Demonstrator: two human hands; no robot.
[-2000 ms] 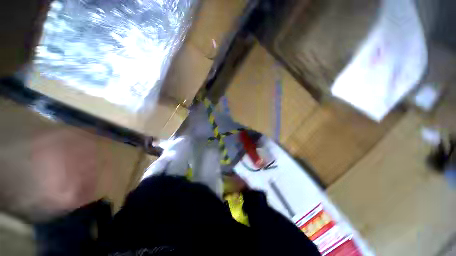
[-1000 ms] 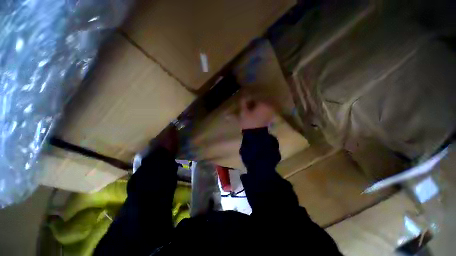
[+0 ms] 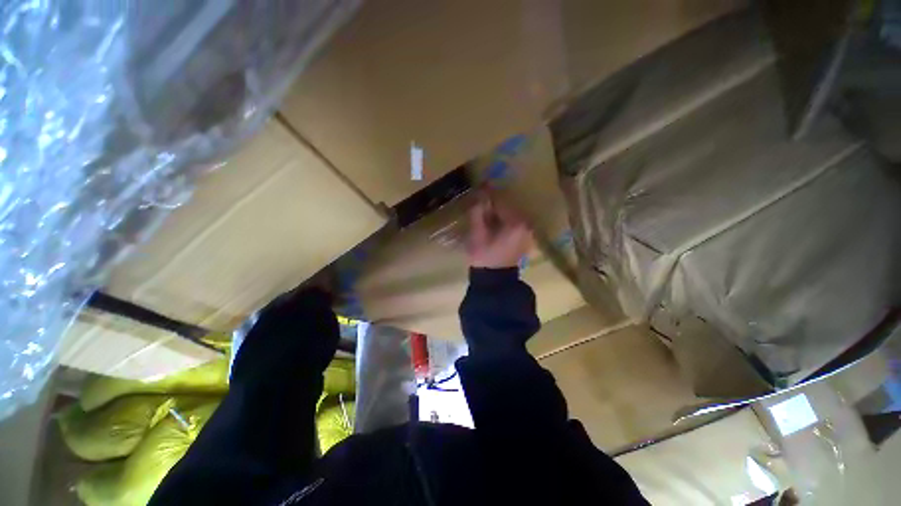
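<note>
A tan-brown carton or kraft piece with blue print (image 3: 410, 282) lies between larger brown cartons, with a dark gap along its upper edge. My right hand (image 3: 496, 235) is bare and blurred, with its fingers curled, on or just over this piece beside the gap. Whether it grips the edge cannot be told. My left hand is lost in shadow at the end of its dark sleeve, at the piece's left end; its fingers cannot be made out.
Cartons (image 3: 232, 227) with a small white label (image 3: 416, 161) lie ahead. Clear shiny film (image 3: 69, 178) covers the left. Wrinkled brown wrapping (image 3: 731, 217) fills the right. Yellow sacks (image 3: 148, 425) lie low left. A red object (image 3: 420, 354) and a white-edged sheet (image 3: 790, 380) also show.
Both arms have come forward to the blue-printed piece since the oldest frame. Over the last second the hands have stayed near the same spots while the view has shifted slightly.
</note>
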